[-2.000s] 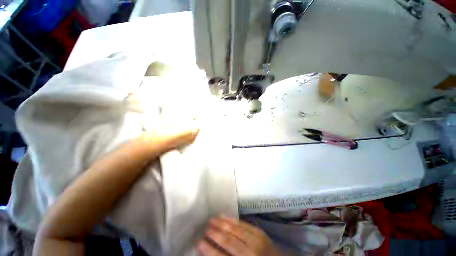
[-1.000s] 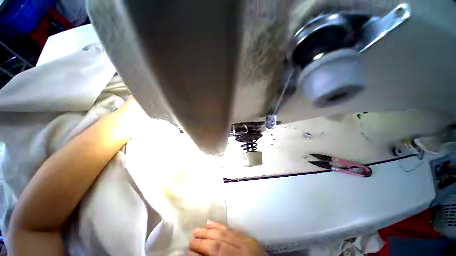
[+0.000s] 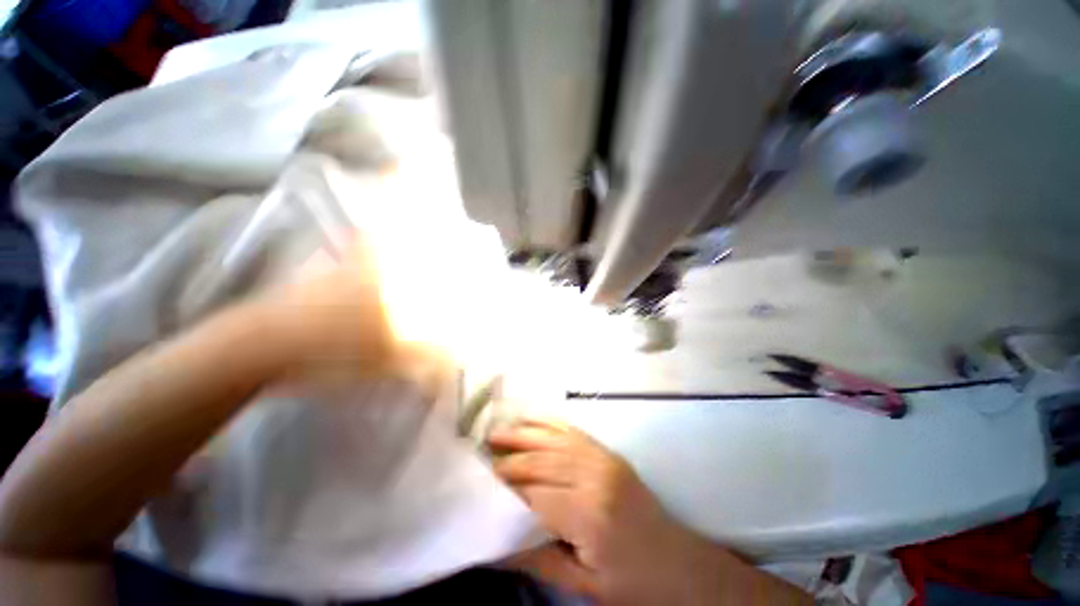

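Pale garment fabric [image 3: 344,497] lies in large folds over the left of the machine bed and hangs at its front edge, washed out white near the needle. My left hand [image 3: 379,320] lies on the cloth left of the needle area, blurred and overexposed; its fingers are hard to make out. My right hand [image 3: 569,479] holds the cloth edge in front of the needle area, fingers bent over it. The sewing machine head [image 3: 663,130] stands above. The presser foot area [image 3: 651,296] is blurred and partly hidden behind the head.
Pink-handled thread snips [image 3: 859,391] lie on the machine bed [image 3: 758,462] right of the needle. A thread tension dial [image 3: 870,148] is on the head. A small metal fitting [image 3: 995,358] is at the bed's right. Red material [image 3: 977,556] and pale cloth [image 3: 870,582] show below the front edge.
My right hand has moved up along the cloth towards the needle area, and more of its forearm shows. The cloth's front part is drawn up and its lower edge now shows. The camera view has shifted.
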